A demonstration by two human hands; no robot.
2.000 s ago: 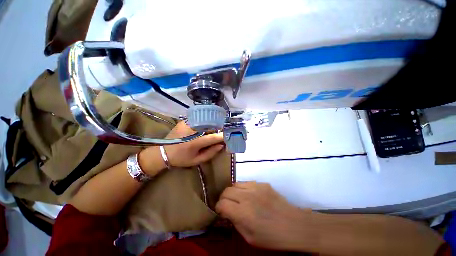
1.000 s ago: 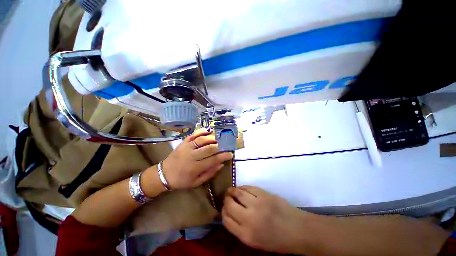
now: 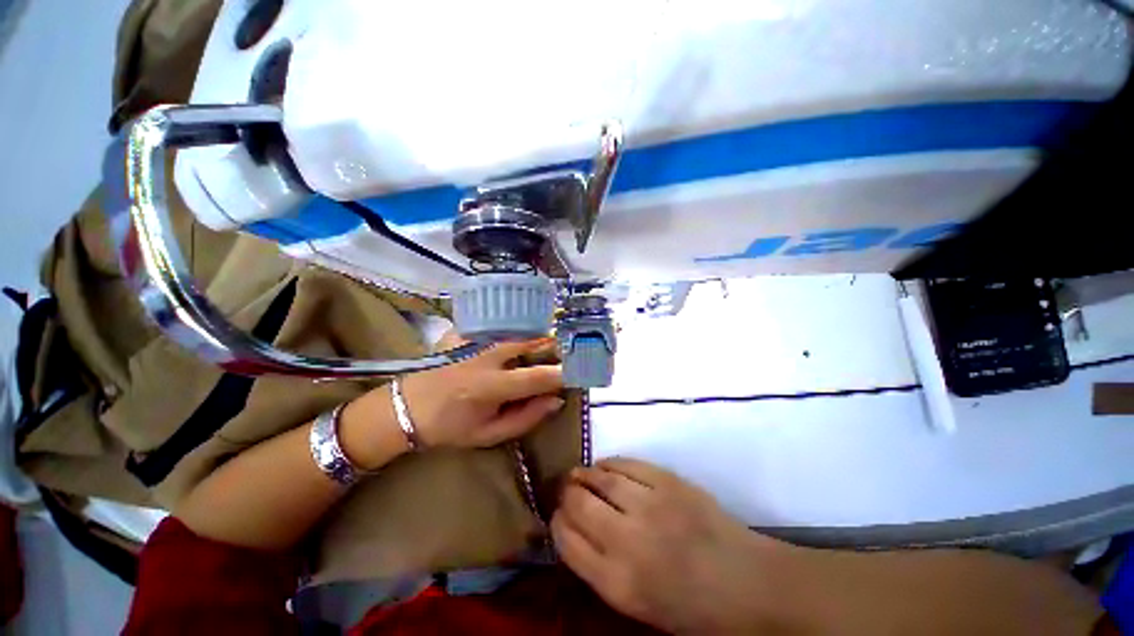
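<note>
The tan jacket point(image 3: 410, 497) lies bunched left of the needle area, with a zipper tape point(image 3: 587, 432) running along its right edge toward me. A second dotted line runs down the cloth beside it. My left hand point(image 3: 479, 400) presses on the cloth just left of the grey-blue block point(image 3: 587, 353); the dial hides part of it. My right hand point(image 3: 640, 528) pinches the cloth edge at the zipper's near end. The white sewing machine point(image 3: 796, 186) looms above, its grey dial point(image 3: 502, 306) beside the block. The needle tip is hidden.
A curved metal guard point(image 3: 174, 292) arches over the cloth at left. Black trim point(image 3: 218, 404) shows on the jacket. A black phone point(image 3: 999, 338) lies on the white table point(image 3: 759, 466) at right, beside a white strip. Another tan bundle point(image 3: 156, 62) is behind the machine.
The view shifted and shifted back. The left hand drew back from the foot, then moved forward again beside the block. The right hand stays at the cloth edge, with slightly changed fingers.
</note>
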